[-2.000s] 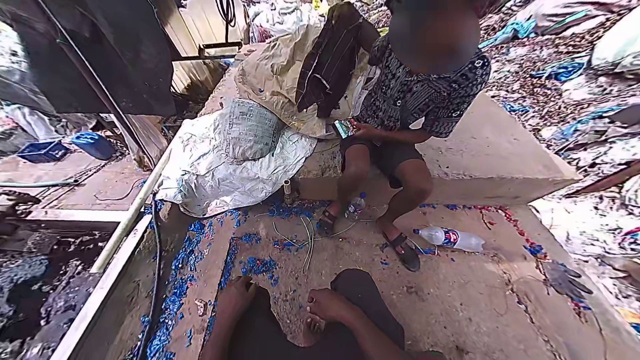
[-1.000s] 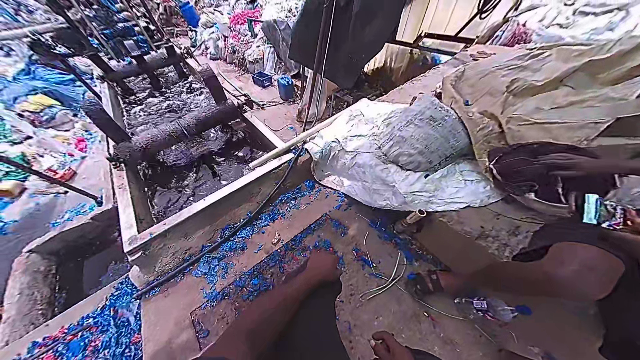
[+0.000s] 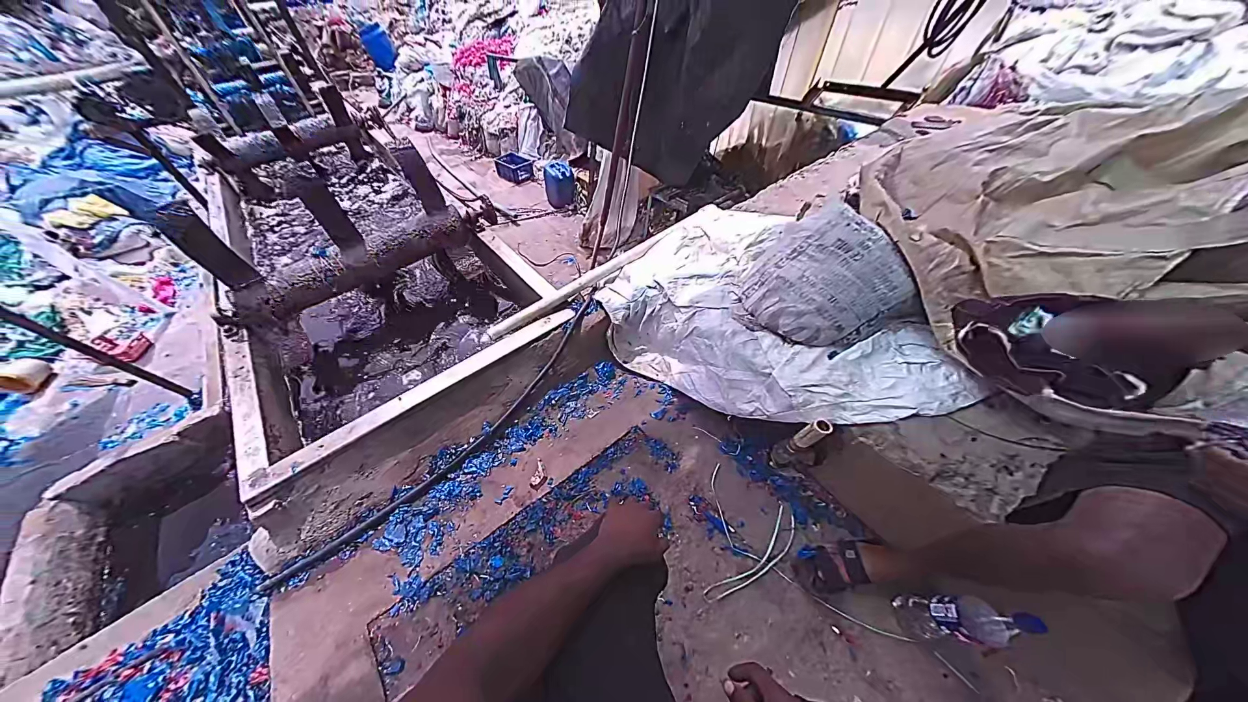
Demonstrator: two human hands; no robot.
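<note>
My left hand point(image 3: 632, 531) rests on my dark-clothed knee at the lower middle, nothing visible in it; its fingers are too blurred to read. Blue plastic flakes point(image 3: 497, 556) lie on the concrete just left of it. Only a small part of my right hand point(image 3: 756, 682) shows at the bottom edge, and its grip is hidden. To the right, a clear plastic bottle point(image 3: 951, 620) with a blue cap lies on its side near a seated person's sandalled foot point(image 3: 840, 565). Thin pale cords point(image 3: 770, 561) curl on the floor between my left hand and that foot.
Beyond the low wall is a trough point(image 3: 390, 341) of dark water with paddle rollers point(image 3: 361, 263). A black hose point(image 3: 468, 448) runs along the ledge. A white sheet point(image 3: 702, 331) carries a filled grey sack point(image 3: 829, 278). A short pipe stub point(image 3: 811, 434) sticks up from the floor.
The view has swung far to the left, bringing in the trough. Two seconds ago both my hands lay near my knees; the left still rests on the knee.
</note>
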